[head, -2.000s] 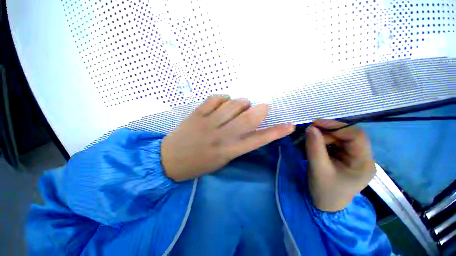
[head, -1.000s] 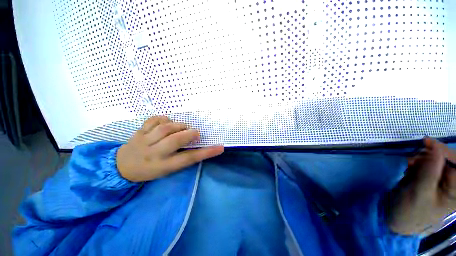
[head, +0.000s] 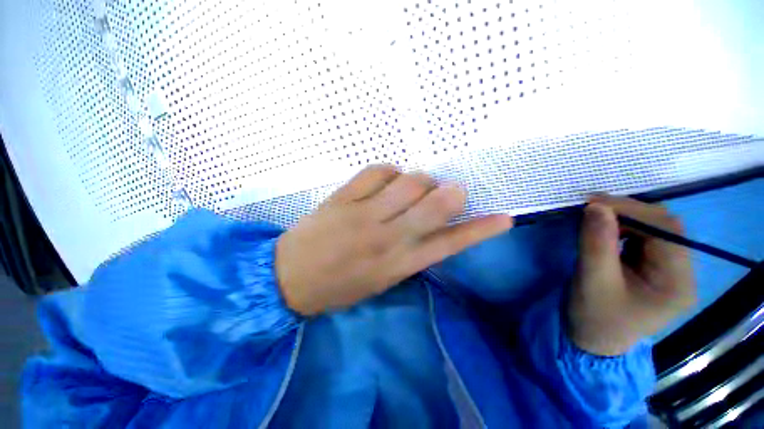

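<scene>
A large white panel [head: 335, 100] with rows of small dots spreads across the view, its near edge in front of my body. My left hand [head: 369, 239] lies on the panel's near border, index finger stretched along the edge, the others slightly curled. A thin black edge strip [head: 712, 250] runs from the panel's edge through the fingers of my right hand [head: 628, 276], and its loose part slants down to the right. My right thumb and index finger pinch the strip at the edge. The fingers behind it are partly hidden and blurred.
Shiny metal conveyor rollers [head: 712, 369] show at the lower right. A blue sheet [head: 729, 219] shows under the panel's right part. Dark upright shapes stand at the far left, beside a grey floor. My blue sleeves and smock fill the lower part.
Over two seconds, both hands first moved apart, the left to the left and the right far right. Now they are closer together again. The panel's dot pattern has shifted left in view.
</scene>
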